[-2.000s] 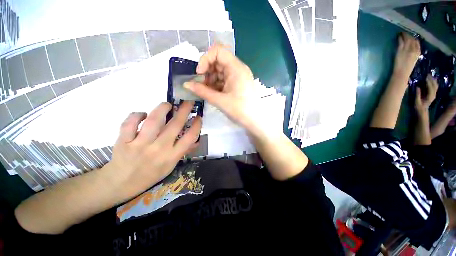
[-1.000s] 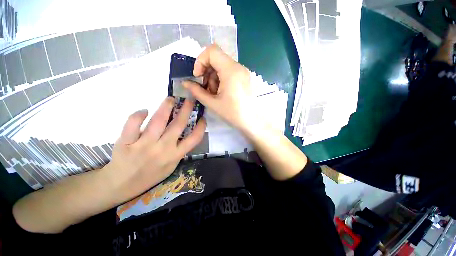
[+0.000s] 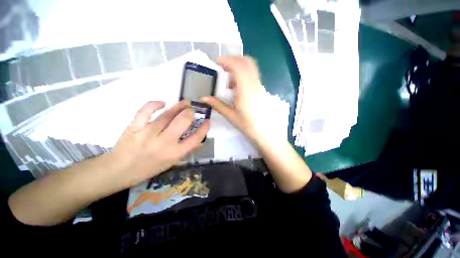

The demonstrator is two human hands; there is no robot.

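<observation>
A black keypad phone (image 3: 214,80) lies on the white sticker sheets (image 3: 126,108) in front of me. A grey film (image 3: 197,84) lies over its screen. My left hand (image 3: 164,133) holds the phone's lower part, its fingers over the keys and hiding part of them. My right hand (image 3: 237,95) is at the phone's right side, slightly blurred. Its thumb touches the film's lower edge, and its other fingers are apart from the thumb, holding nothing visible.
A side pile of sheets (image 3: 330,90) lies to the right on the green tabletop (image 3: 267,48). Another person's dark sleeve (image 3: 428,136) is at the far right. A shiny black heap (image 3: 417,68) lies beyond the pile. A red bin (image 3: 351,247) is below.
The film now lies flat over the screen. My right fingers have let go of it and opened, with the thumb lower. The neighbouring person's hands have left the view.
</observation>
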